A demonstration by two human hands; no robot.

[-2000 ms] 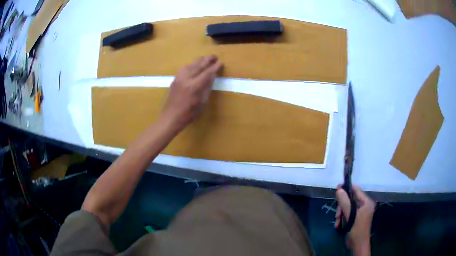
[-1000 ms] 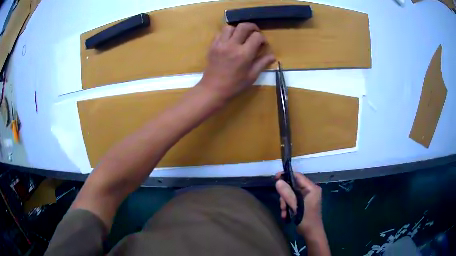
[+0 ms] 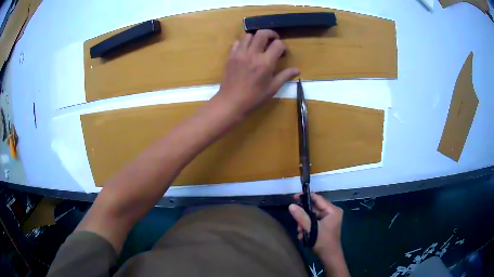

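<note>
Two long tan card patterns lie side by side with white between them, the far one [image 3: 346, 51] and the near one [image 3: 346, 130]. My left hand [image 3: 254, 67] rests on the far pattern, fingers spread, just below a black bar weight [image 3: 290, 21]. A second black weight [image 3: 125, 39] lies at that pattern's left end. My right hand [image 3: 319, 222] holds the looped handles of the black shears [image 3: 304, 135] at the table's near edge. The blades look nearly closed, lie across the near pattern and point at the far pattern's near edge. White fabric shows past the near pattern's edges.
A small pointed tan pattern piece [image 3: 459, 111] lies at the right. An orange tool [image 3: 13, 143] lies among clutter at the far left. The grey table edge [image 3: 260, 200] runs across in front of me. White scraps [image 3: 428, 251] lie on the dark green floor.
Since two seconds ago, my right hand has brought the shears left from beyond the patterns' right ends. My left hand has moved nearer the long weight. Little differs from one second ago.
</note>
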